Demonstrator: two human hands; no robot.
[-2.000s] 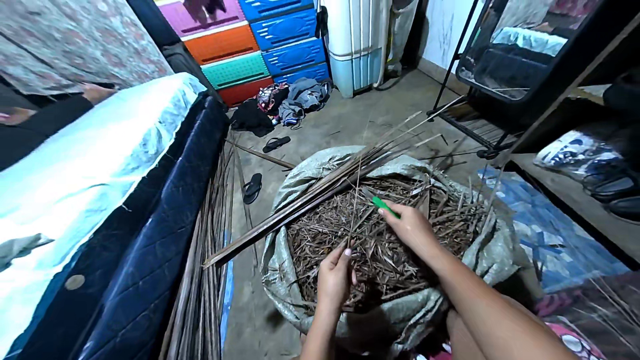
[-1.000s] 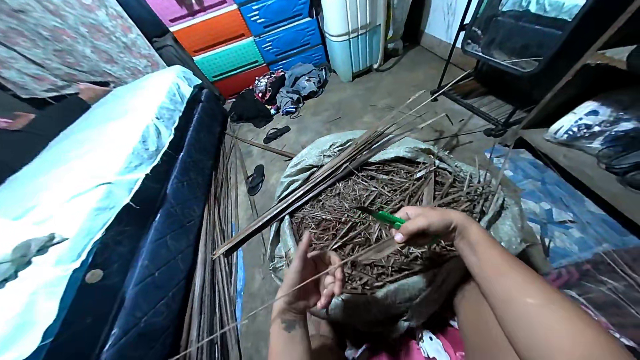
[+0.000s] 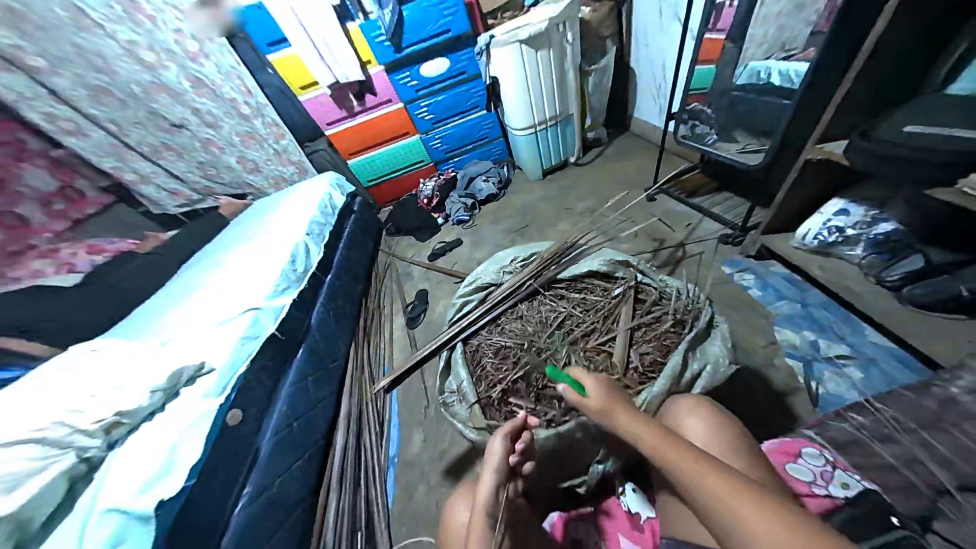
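Note:
My right hand (image 3: 598, 396) grips a small tool by its green handle (image 3: 566, 380), over the near part of an open woven sack (image 3: 717, 358). The tool's blade is hard to make out against the dry plant scraps (image 3: 549, 328) that fill the sack. Close by on the left, my left hand (image 3: 509, 450) has its fingers curled around a thin dry strip (image 3: 501, 511) that runs down past the wrist. A bundle of long dry stalks (image 3: 488, 309) lies slantwise across the sack's left side.
More long stalks (image 3: 354, 435) lie beside a dark blue mattress (image 3: 282, 396), where a person's dark sleeve (image 3: 114, 282) rests. Black flip-flops (image 3: 417, 309) and a pile of clothes (image 3: 476, 191) are on the floor. A standing mirror (image 3: 751, 84) and a blue patterned mat (image 3: 831, 328) are at right.
My left hand, spread apart with a long strip across it one second ago, is now curled and nearer my right hand. The view has tilted up.

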